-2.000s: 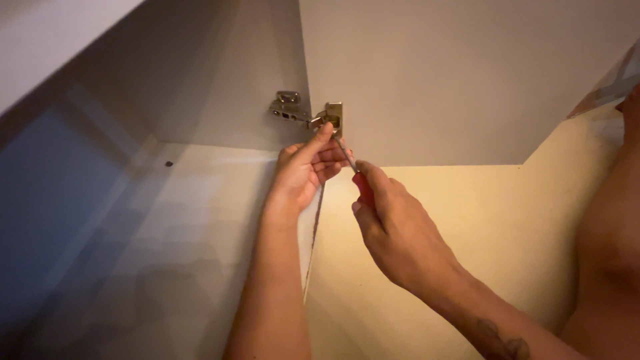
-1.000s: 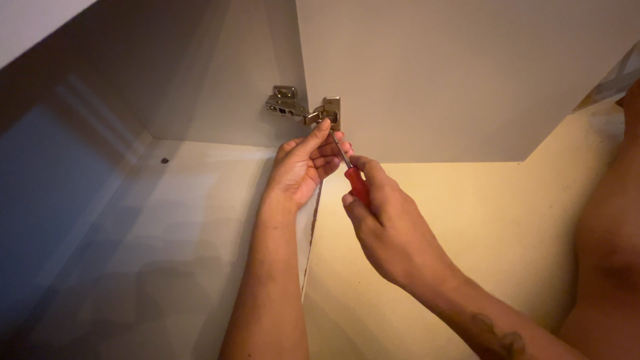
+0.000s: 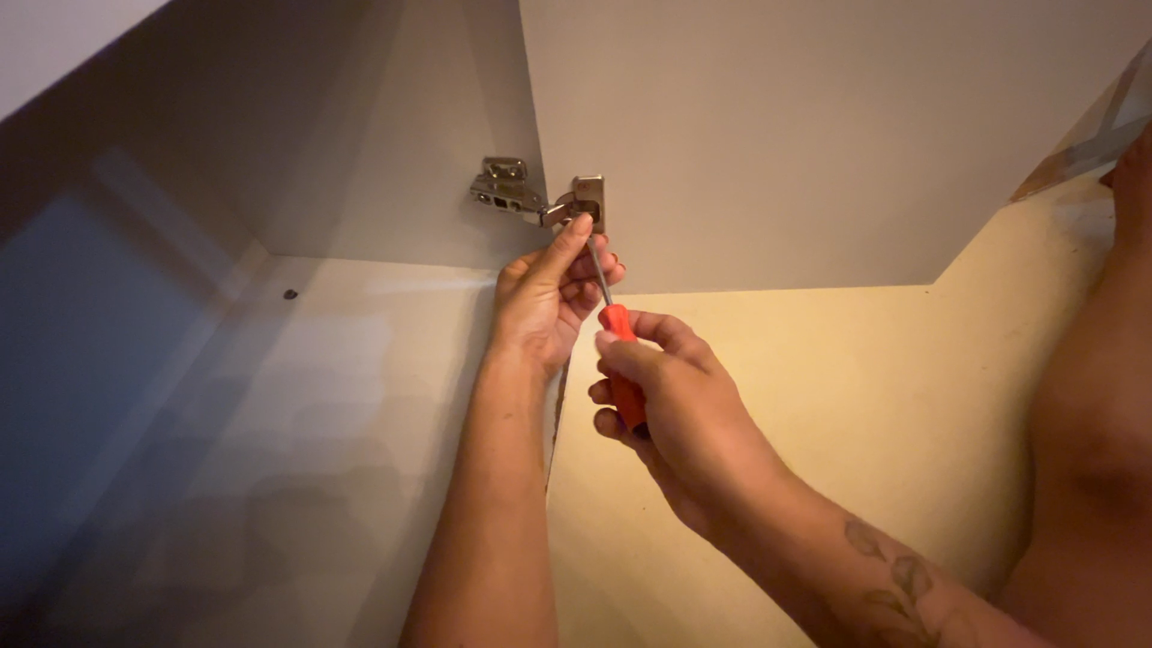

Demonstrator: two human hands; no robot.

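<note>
A metal concealed cabinet hinge [image 3: 508, 191] joins the cabinet's side panel to the open grey door [image 3: 765, 144]. Its cup plate [image 3: 589, 191] lies against the door near the edge. My left hand [image 3: 551, 297] is at the lower end of that plate, the thumb tip pressed on it and the other fingers curled around the screwdriver's shaft. My right hand [image 3: 670, 378] holds a screwdriver [image 3: 619, 326] by its red handle, the shaft pointing up at the plate. The screwdriver's tip and whatever it meets are hidden behind my left fingers.
The cabinet's bottom panel [image 3: 297, 405] spreads at the left, with a small dark piece [image 3: 290, 294] on it. Beyond the cabinet's front edge is the pale floor [image 3: 864, 405]. A bare leg [image 3: 1080, 405] shows at the far right.
My right fingers have shifted on the red handle and are more open around it, so more of the handle shows. My left hand stays at the hinge plate.
</note>
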